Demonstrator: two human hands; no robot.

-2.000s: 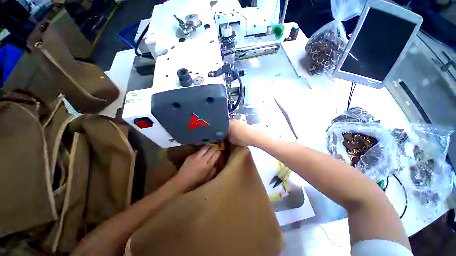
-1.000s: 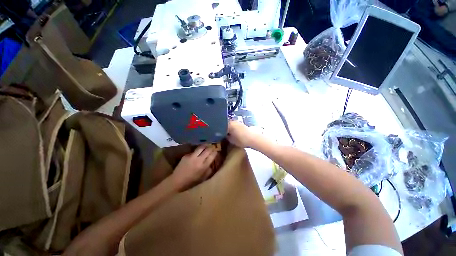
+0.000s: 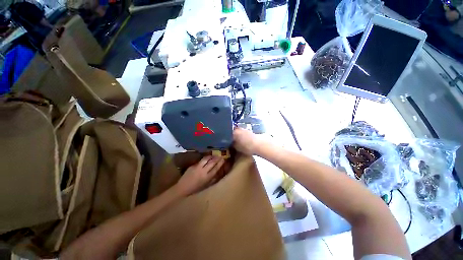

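Observation:
A brown bag body spreads over the near side of the table and runs up under the sewing machine head. My left hand lies on the bag just below the head, fingertips at the small brass-coloured clamp. My right hand is at the right side of the head, at the bag's upper edge; its fingertips are hidden behind the head. The needle area and any strap or ring there are hidden by the head and hands.
Stacked brown bags fill the left. Thread snips lie right of the bag. An open plastic bag of dark metal pieces, another plastic bag, a tied bag and a control screen stand at the right.
The whole view has shifted slightly, with the machine lower in the picture. Both hands stay at the same places by the head; the bag has barely moved.

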